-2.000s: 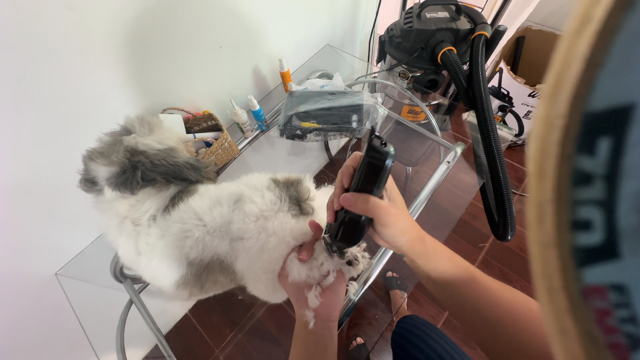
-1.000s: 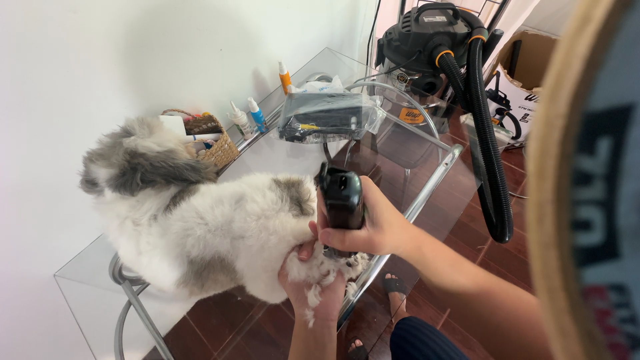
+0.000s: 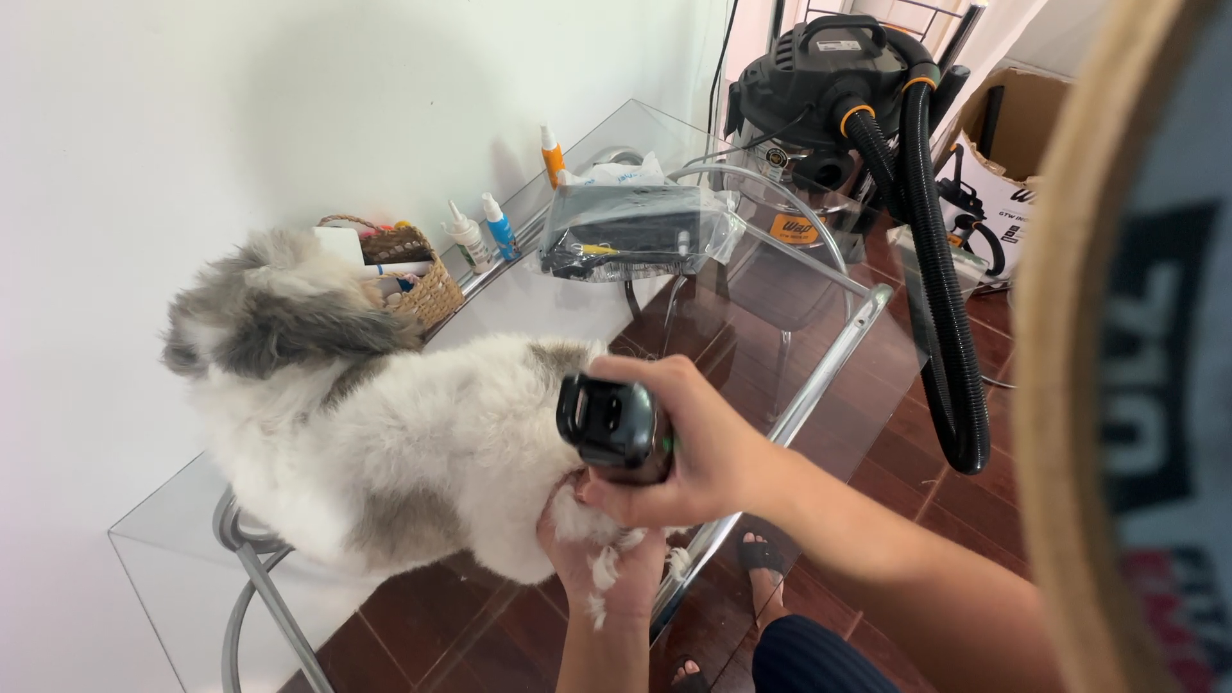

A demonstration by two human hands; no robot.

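A fluffy white and grey dog stands on a glass-topped table, its head toward the left and its rear near my hands. My right hand is closed around a black cordless hair clipper, held with its end toward the camera; the blade end is hidden. Below it, my left hand holds the dog's furry paw, which the clipper and my right hand partly cover. Loose tufts of white fur lie on my left palm and wrist.
The glass table has a metal tube frame. Along the wall stand a wicker basket, a white bottle, a blue bottle and an orange bottle. A plastic-wrapped black case lies nearby. Behind is a Wap vacuum cleaner with its hose.
The clipper in my right hand has tipped from slanting upward to pointing its end at the camera, and has moved left. My left hand stays at the paw.
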